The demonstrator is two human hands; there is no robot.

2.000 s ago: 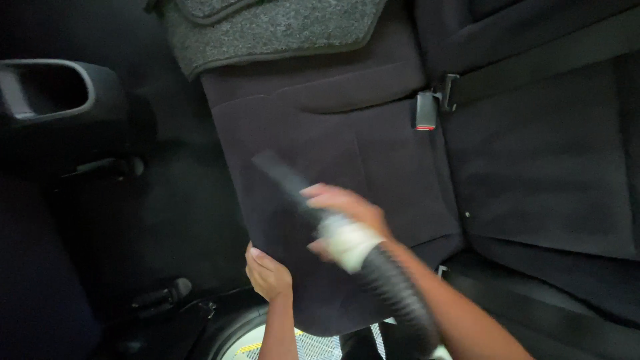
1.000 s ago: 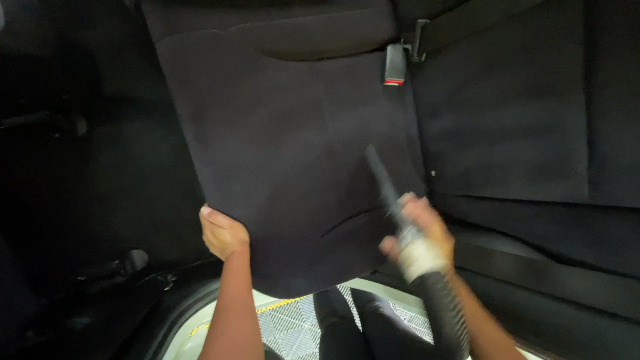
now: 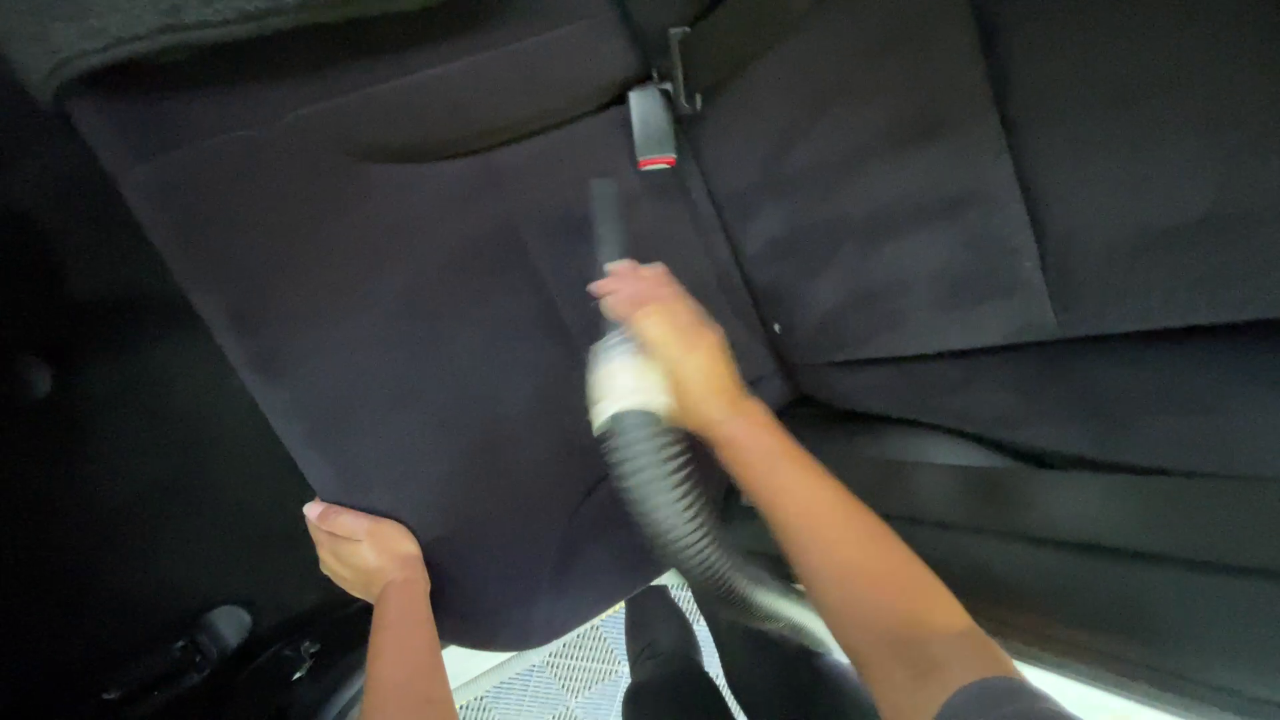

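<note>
A dark fabric car seat cushion [image 3: 400, 330] fills the middle of the view. My right hand [image 3: 675, 335] is closed round a vacuum cleaner's crevice nozzle [image 3: 607, 220], blurred, which points at the cushion just below a seat belt buckle [image 3: 653, 128] with a red button. A pale cuff [image 3: 625, 380] joins the nozzle to a black ribbed vacuum hose [image 3: 670, 485], which runs down under my right forearm. My left hand [image 3: 368, 548] grips the cushion's lower left edge, fingers partly hidden by it.
The seat backrest [image 3: 880, 200] rises at the right, with a seat belt tongue [image 3: 682, 70] beside the buckle. A grey carpeted mat [image 3: 180, 30] lies at the top left. Below are a patterned floor grating [image 3: 575, 655] and my legs. A dark door panel [image 3: 90, 450] stands at the left.
The nozzle in my right hand has moved up the cushion toward the buckle since one second ago. My left hand stays at the cushion's edge. The view has shifted.
</note>
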